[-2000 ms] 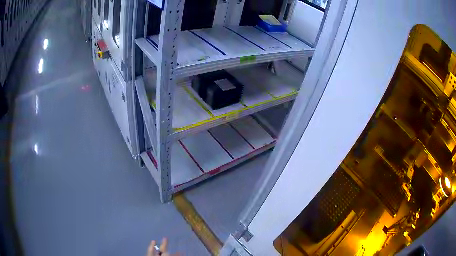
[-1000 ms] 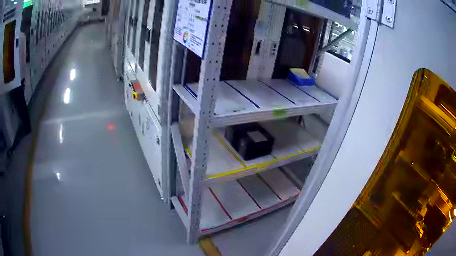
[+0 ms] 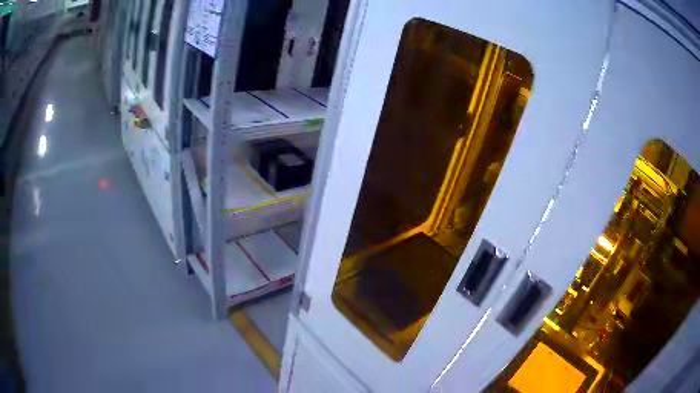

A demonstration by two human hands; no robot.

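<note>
No hand is in view. Nearest in front is a white machine door (image 3: 345, 203) with a tall amber window (image 3: 430, 184), seen at a slant. A second door (image 3: 583, 207) stands to its right, with another amber window (image 3: 652, 261) showing lit equipment inside. A dark recessed handle (image 3: 482, 272) sits on the left door, and another dark handle (image 3: 523, 302) sits beside it across the seam. Both doors appear closed.
A grey metal rack (image 3: 220, 176) with tape-marked shelves stands left of the machine. A black box (image 3: 290, 170) lies on its middle shelf. A printed sign (image 3: 204, 27) hangs on its post. The grey aisle floor (image 3: 100, 292) runs along the left, with yellow floor tape (image 3: 255, 341) by the rack.
The view has turned right: the rack has shifted left and both machine doors with their handles now show. The fingers seen at the bottom edge two seconds ago are out of view.
</note>
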